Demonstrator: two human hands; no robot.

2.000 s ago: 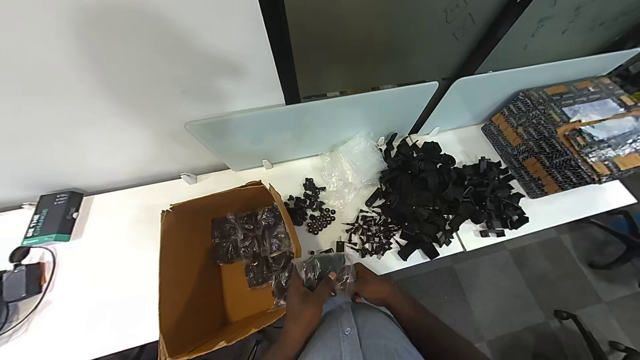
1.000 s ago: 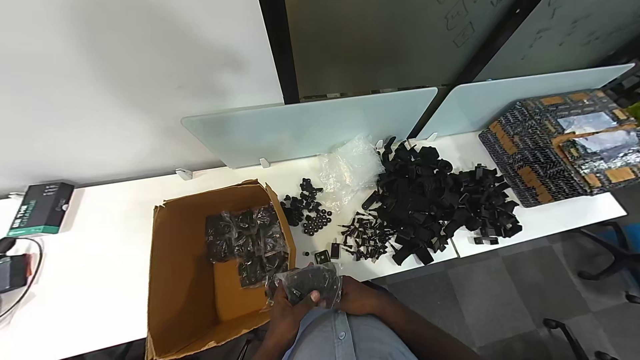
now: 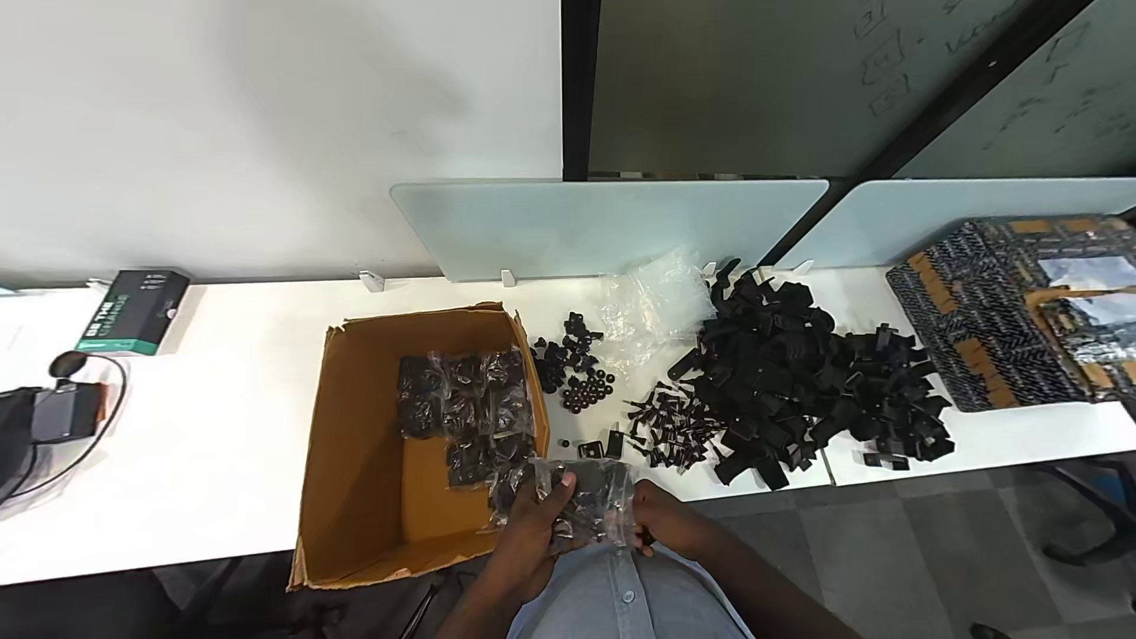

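A clear plastic bag with dark parts inside (image 3: 593,501) is held in front of my shirt, at the table's front edge. My left hand (image 3: 531,532) grips its left side, thumb on top. At its right end is my right hand (image 3: 661,522), fingers curled against the plastic and partly hidden. Just left of the hands stands an open cardboard box (image 3: 355,444) with several bagged black parts (image 3: 461,399) inside. Small black rings (image 3: 587,390), black knob-like pieces (image 3: 568,351) and small black pin-like parts (image 3: 676,426) lie on the white table (image 3: 222,426) beyond the hands.
Crumpled clear plastic bags (image 3: 657,306) lie by the glass divider (image 3: 612,226). Right of them is a big heap of black plastic parts (image 3: 781,373), then a wrapped, taped carton (image 3: 994,311). A black and green box (image 3: 133,311) and a cabled device (image 3: 67,413) are at left.
The held bag stays in both hands; its hold has shifted, and my right hand now shows at its right end. The view has moved somewhat.
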